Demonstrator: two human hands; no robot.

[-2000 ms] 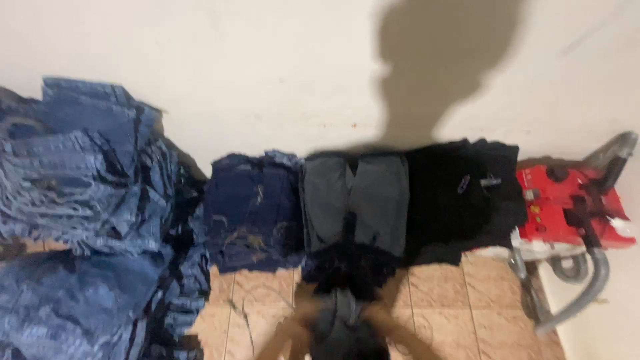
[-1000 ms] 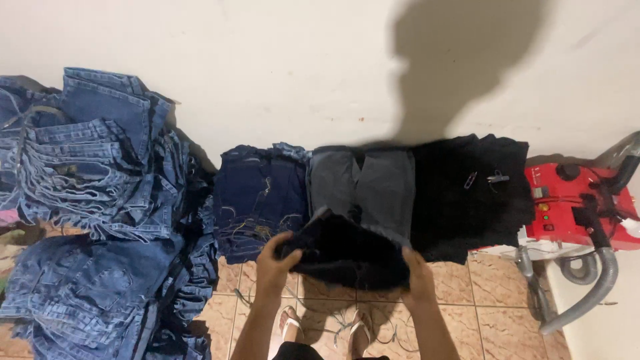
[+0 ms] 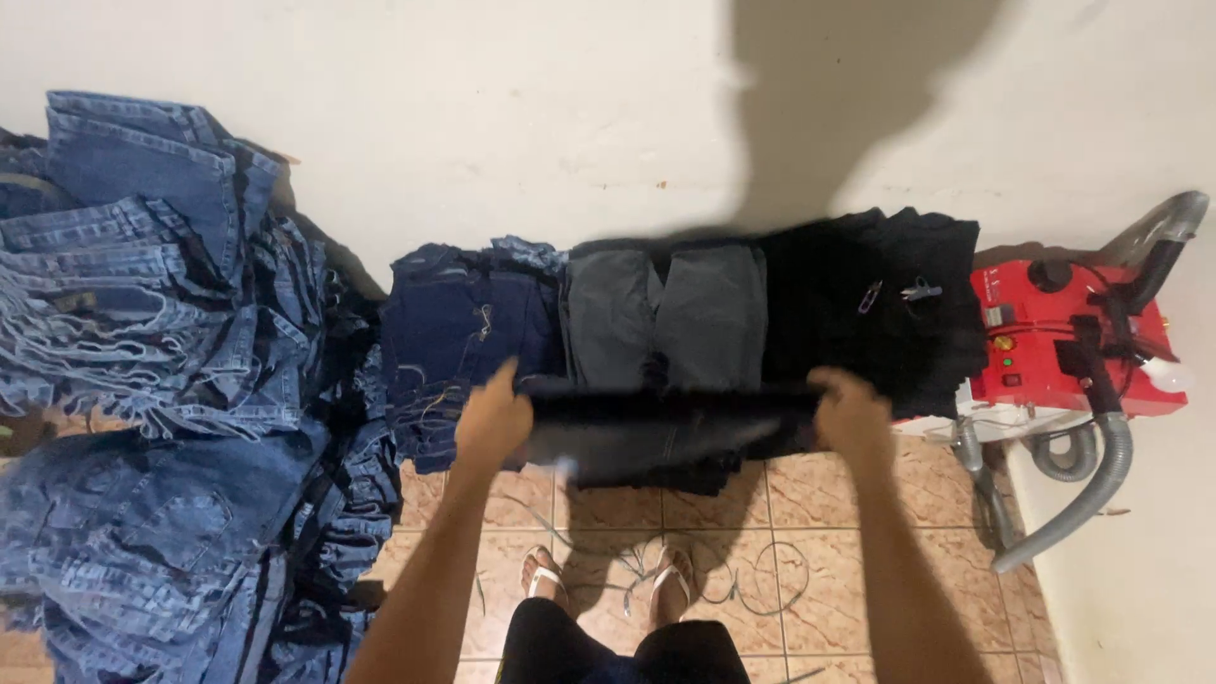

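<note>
A dark garment, blurred by motion, is stretched between my two hands in the head view. My left hand grips its left end, and my right hand grips its right end. Behind the garment lie folded grey garments. Navy garments with loose threads are stacked to their left, near my left hand. Folded black garments lie to the right, with a pair of small thread snips and a purple-edged small tool on top.
Large heaps of blue denim garments stand at the left. At the far right is a red machine with grey corrugated hoses. A pale wall runs behind. Loose cord lies on the tiled floor around my feet.
One second ago the dark garment hung bunched, with its opening showing, between my hands; now it is pulled out wide and flatter. My hands are farther apart.
</note>
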